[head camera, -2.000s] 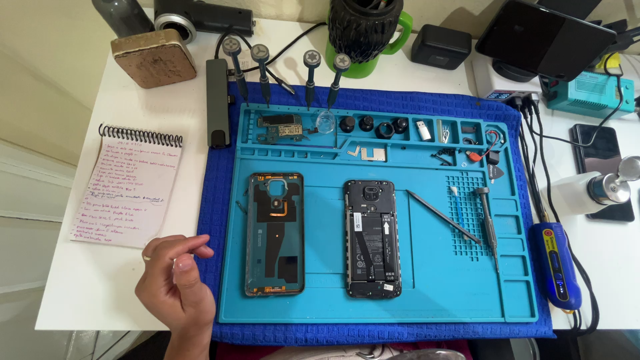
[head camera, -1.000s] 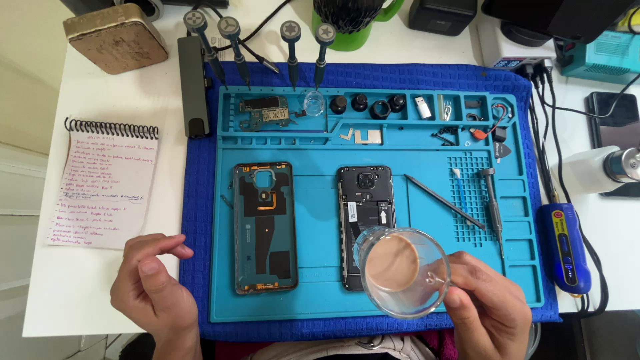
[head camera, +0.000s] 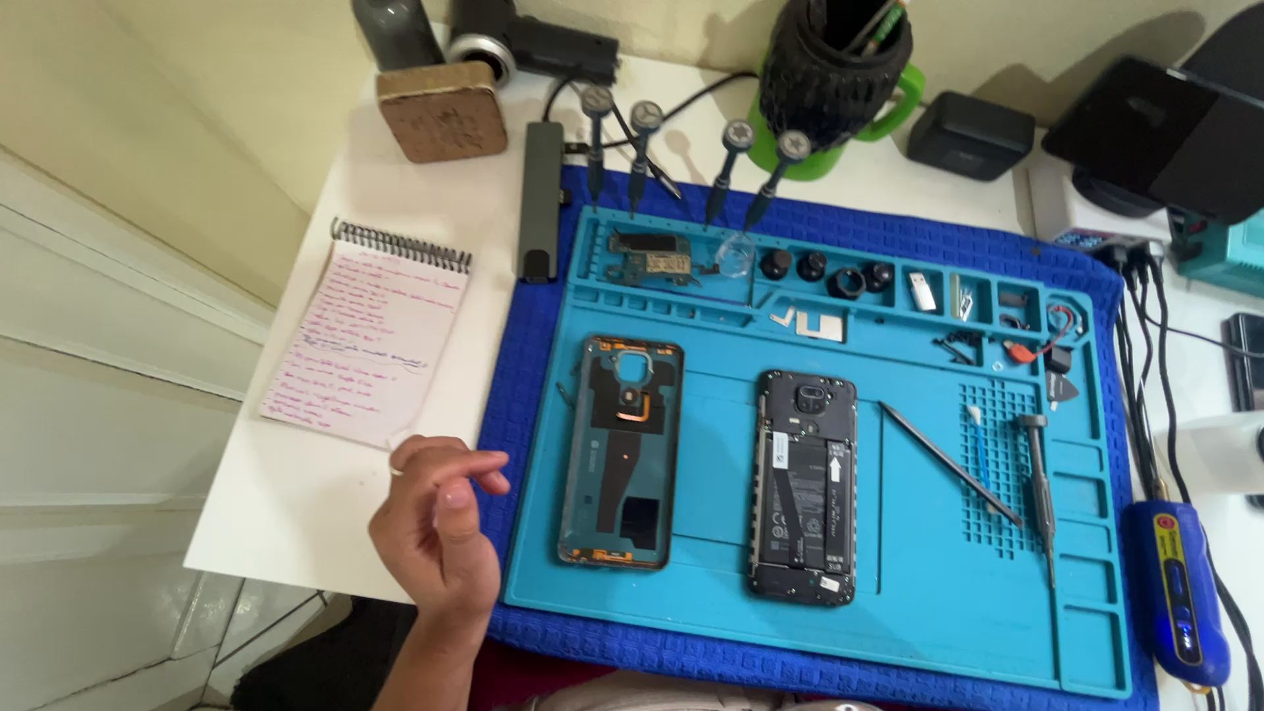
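Note:
My left hand (head camera: 442, 528) is raised, palm up with fingers partly curled and nothing in it, left of the teal silicone repair mat (head camera: 731, 602). Nearest to it on the mat lies a phone back cover (head camera: 620, 454), inner side up. To the right of that, an opened smartphone (head camera: 805, 489) shows its battery and camera module. A dark pry tool (head camera: 948, 462) lies slantwise beside the phone. Further right are a small blue-handled swab (head camera: 979, 444) and a precision screwdriver (head camera: 1039, 499). My right hand is out of view.
Small parts, suction or lens-like black pieces and screws fill the mat's top compartments. Several screwdrivers (head camera: 736, 138) stand upright behind it. A spiral notepad (head camera: 365, 336) with handwriting lies left. A green mug (head camera: 894, 109) stands behind; a blue handheld tool (head camera: 1175, 592) and cables are at right.
One second ago my right hand held a clear glass cup of light brown drink over the phone's lower part; hand and cup are now out of view. My left hand remains raised.

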